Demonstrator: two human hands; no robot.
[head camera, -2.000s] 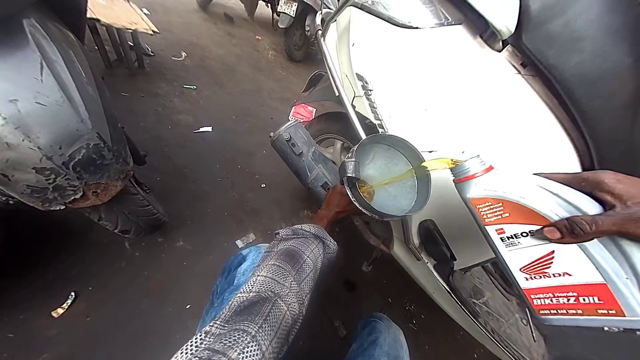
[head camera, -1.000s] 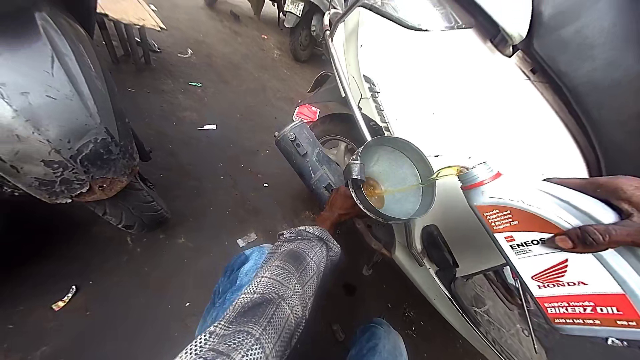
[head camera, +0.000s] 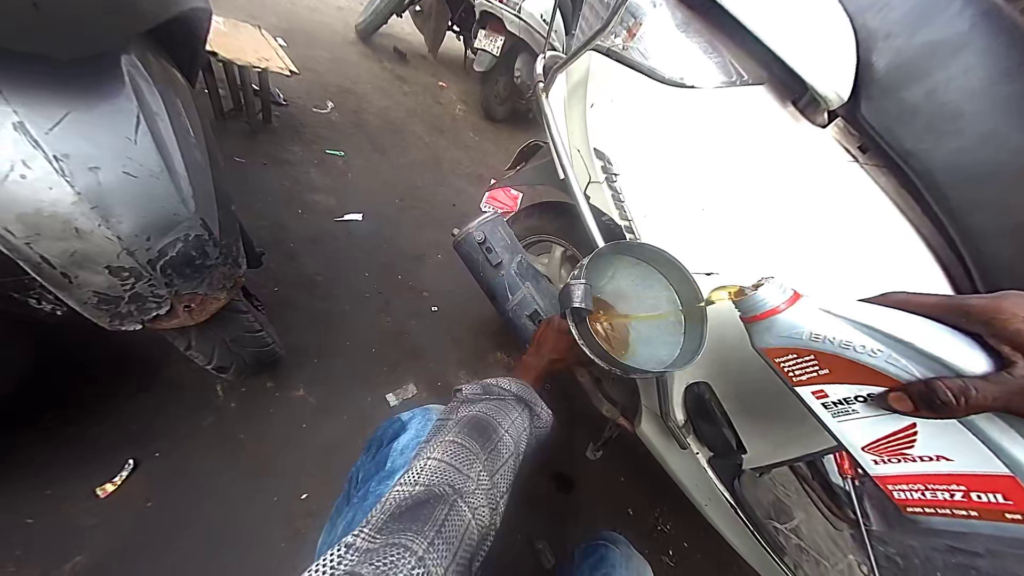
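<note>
My right hand (head camera: 952, 392) grips an Eneos Honda engine oil bottle (head camera: 888, 432), tilted with its mouth to the left. Amber oil (head camera: 724, 294) runs from the mouth into a round metal funnel or measuring vessel (head camera: 640, 308), where some pools on the left side. My left hand (head camera: 552, 348) is at that vessel's lower left and appears to hold it; the fingers are partly hidden behind it. Below and behind lies the white scooter's side, with the muffler (head camera: 504, 276) just left of the vessel and its body panel (head camera: 744, 176) above the bottle.
A scratched grey scooter (head camera: 104, 192) stands at the left. A low wooden stand (head camera: 250, 48) and another parked scooter (head camera: 508, 48) are farther back. A red-handled screwdriver (head camera: 846, 472) is under the bottle by the scooter's side. Litter lies on the dark ground (head camera: 320, 304).
The oil stream has stayed running into the vessel, while the pool inside looks larger than two seconds ago. Both hands have kept nearly the same place.
</note>
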